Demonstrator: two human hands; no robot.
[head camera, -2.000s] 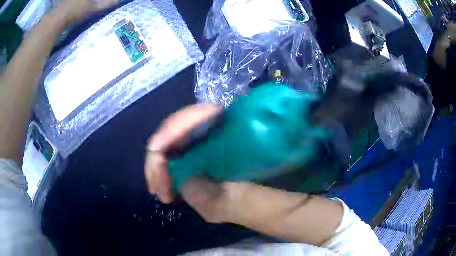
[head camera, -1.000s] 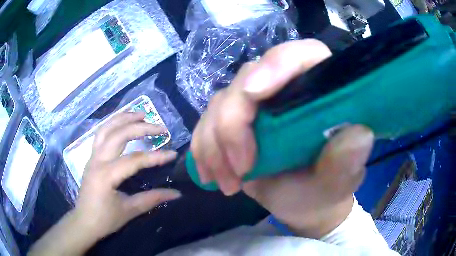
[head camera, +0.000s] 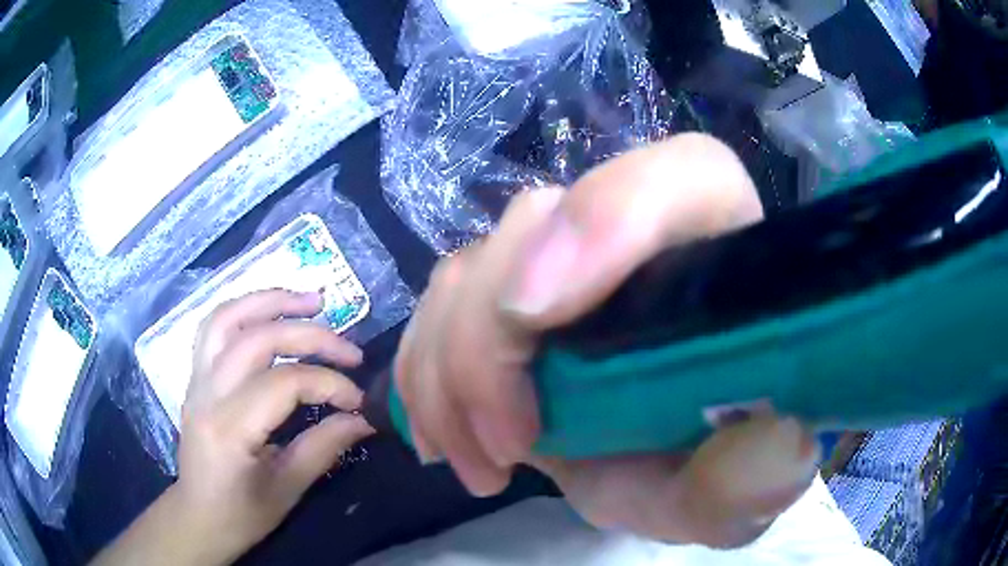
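Note:
My right hand (head camera: 597, 321) grips a large teal-green electric screwdriver (head camera: 796, 354) with a black panel. Its narrow end points left toward my left hand; the bit is not clearly visible. My left hand (head camera: 271, 409) lies over the lower edge of a white phone-like unit (head camera: 238, 290) on a clear plastic bag (head camera: 381, 271). Its fingers are bent, with thumb and index fingertip near each other. Whether they pinch a screw is too small to tell. The unit's green circuit board (head camera: 340, 290) shows beyond the fingertips. Small screws (head camera: 352, 456) lie on the black mat beside the thumb.
Another unit (head camera: 155, 160) lies on a whitish bubble-wrap sheet (head camera: 332, 66) behind. More bagged units, one of them upright in view (head camera: 50, 370), are at the left. A crumpled clear bag (head camera: 464, 133) is at top centre. A white device (head camera: 774, 39) is upper right, stacked trays (head camera: 895, 464) lower right.
Since two seconds ago, my left hand has come from the upper left to the bagged unit, now in view. The screwdriver has swung and come nearer the camera; over the last second both hands moved little.

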